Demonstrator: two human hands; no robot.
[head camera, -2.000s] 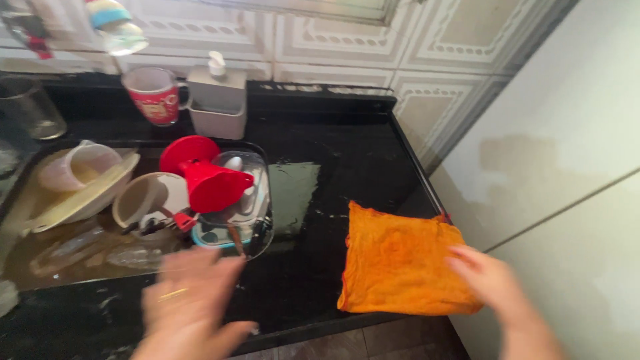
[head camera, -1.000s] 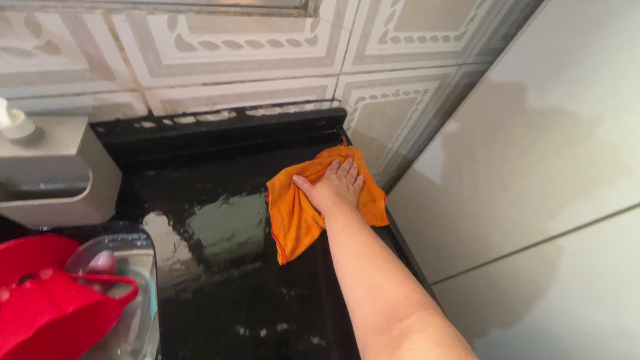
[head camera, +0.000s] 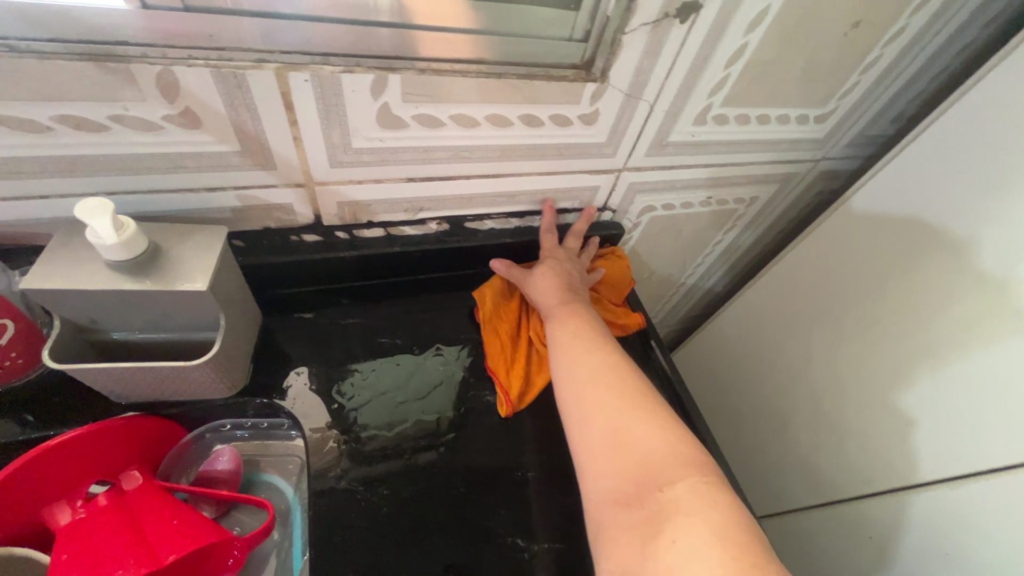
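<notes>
My right hand lies with fingers spread on an orange cloth, pressing it against the back right corner of the black stone countertop. Its fingertips reach over the low backsplash ledge toward the tiled wall. The cloth is bunched under the palm, and one corner trails toward the front. Left of it, the wet countertop shows a shiny patch of water or reflection. My left hand is out of view.
A grey soap dispenser with a white pump stands at the back left. Below it, a red plastic funnel-shaped item and a clear plastic container are at the sink. A white panel borders the counter's right side.
My right hand has moved the cloth from the front right of the counter to the back corner, its fingers now reaching the ledge. My left hand has left the view. The view has moved closer.
</notes>
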